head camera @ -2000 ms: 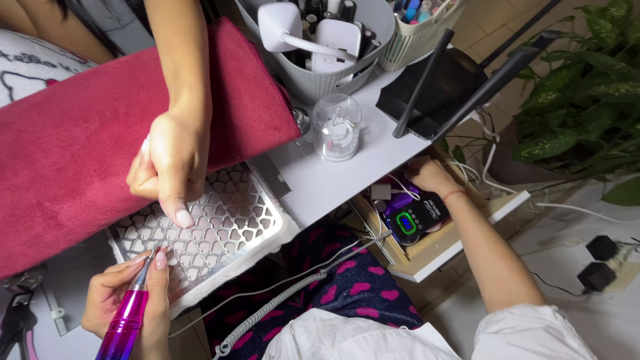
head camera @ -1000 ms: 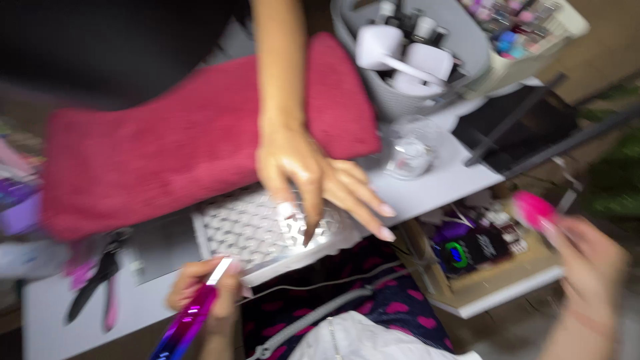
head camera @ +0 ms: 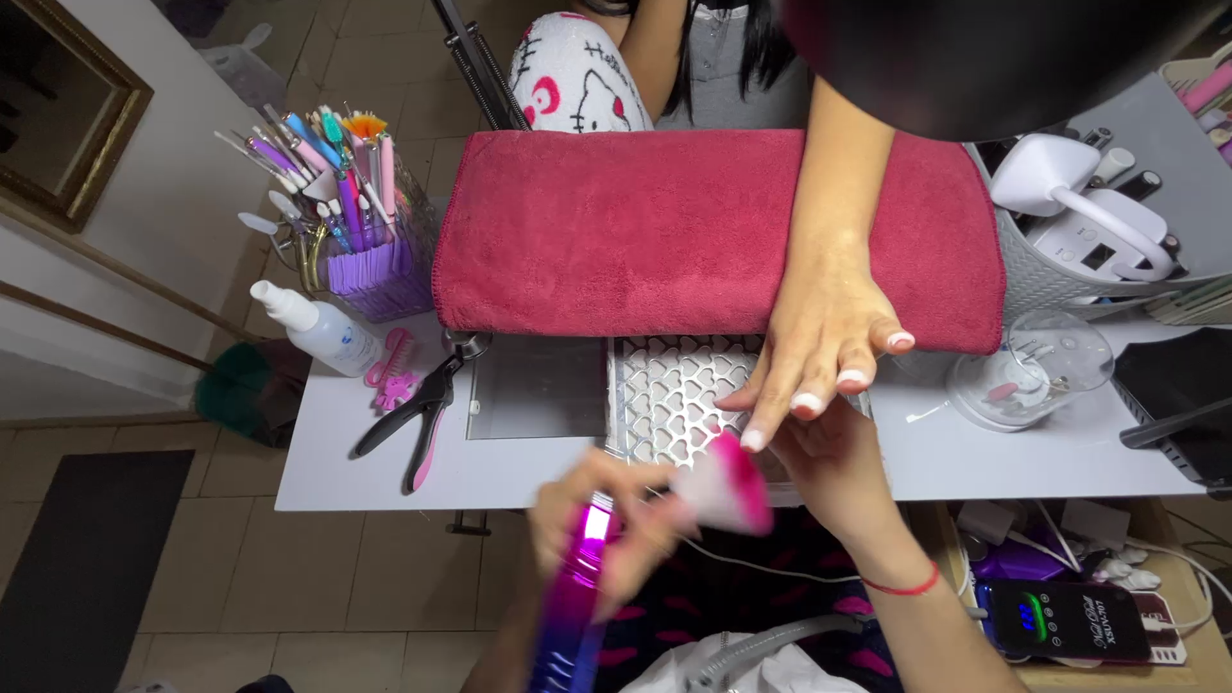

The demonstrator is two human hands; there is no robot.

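My left hand [head camera: 635,539], blurred, holds a purple-blue nail drill handpiece [head camera: 570,611] and a dust brush [head camera: 733,486] with pink and white bristles. The bristles are close to the fingertips of another person's hand [head camera: 823,327], which reaches palm down over the red towel-covered armrest [head camera: 626,231]. Wearing a red string bracelet [head camera: 903,583], my right hand [head camera: 833,457] is beneath that person's fingers and holds them, its own fingertips partly hidden. Under both hands lies a nail dust collector with a heart-patterned metal grille [head camera: 664,399].
Nippers [head camera: 409,419], a small pink brush [head camera: 393,371], a spray bottle [head camera: 318,327] and a tool holder [head camera: 385,260] stand or lie at left. At right are a clear jar [head camera: 1030,375], a grey basket [head camera: 1044,260], a router [head camera: 1184,404] and an open drawer [head camera: 1193,616] with the drill's control unit [head camera: 1064,618]. A dark lamp overhangs the top.
My right hand has moved from the drawer side to the other person's fingers. The brush, in my right hand one second ago, is now in my left with the drill. The view has shifted.
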